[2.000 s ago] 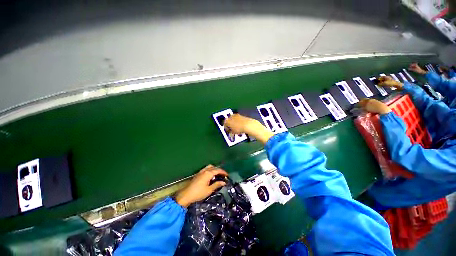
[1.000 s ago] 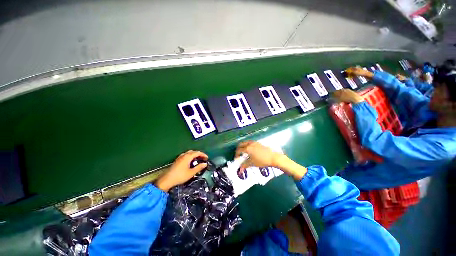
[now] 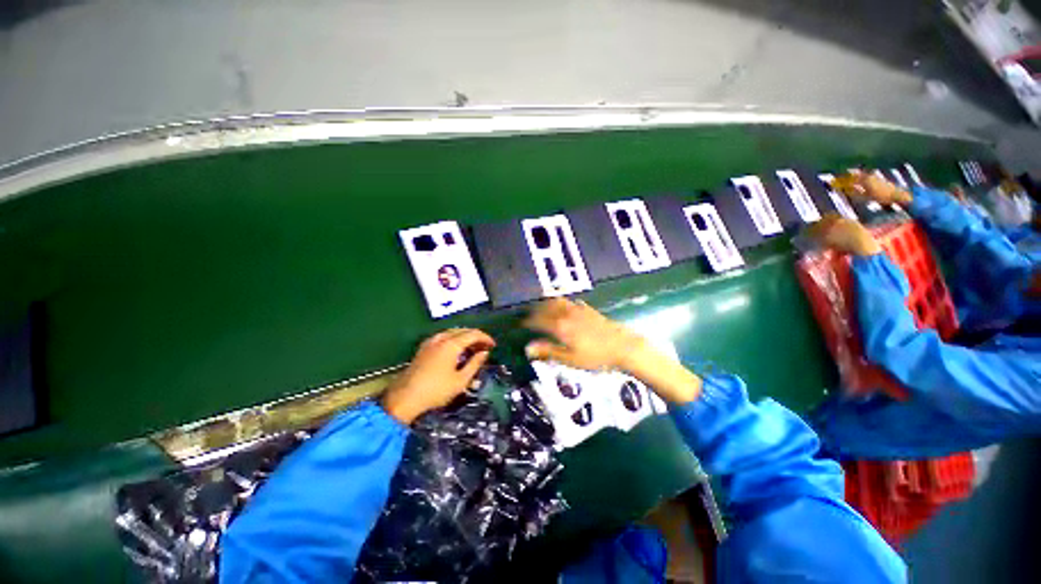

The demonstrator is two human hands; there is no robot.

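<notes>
My left hand [image 3: 440, 372] is at the upper edge of the pile of bagged black accessories [image 3: 457, 491], with a small black accessory [image 3: 465, 357] between thumb and fingertips. My right hand [image 3: 580, 335], slightly blurred, is over the printed white cards [image 3: 584, 420], fingers apart, with nothing seen in it. The nearest gift box lies on the belt beyond my hands. Its white insert [image 3: 444, 269] shows a dark squarish block above a round picture. Its black lid [image 3: 506, 265] lies to the right.
More boxes with white inserts [image 3: 558, 254] run along the green belt [image 3: 228, 251] to the right. A dark panel [image 3: 17, 371] is at the left edge. At right, people in blue sleeves [image 3: 936, 337] reach in beside a red tray [image 3: 913, 274]. More red trays [image 3: 913, 485] are lower down.
My right hand went from the nearest insert to the cards, and is now slightly higher over them. The nearest insert's long slot is now covered by a round-picture card. The left box has moved mostly out of view.
</notes>
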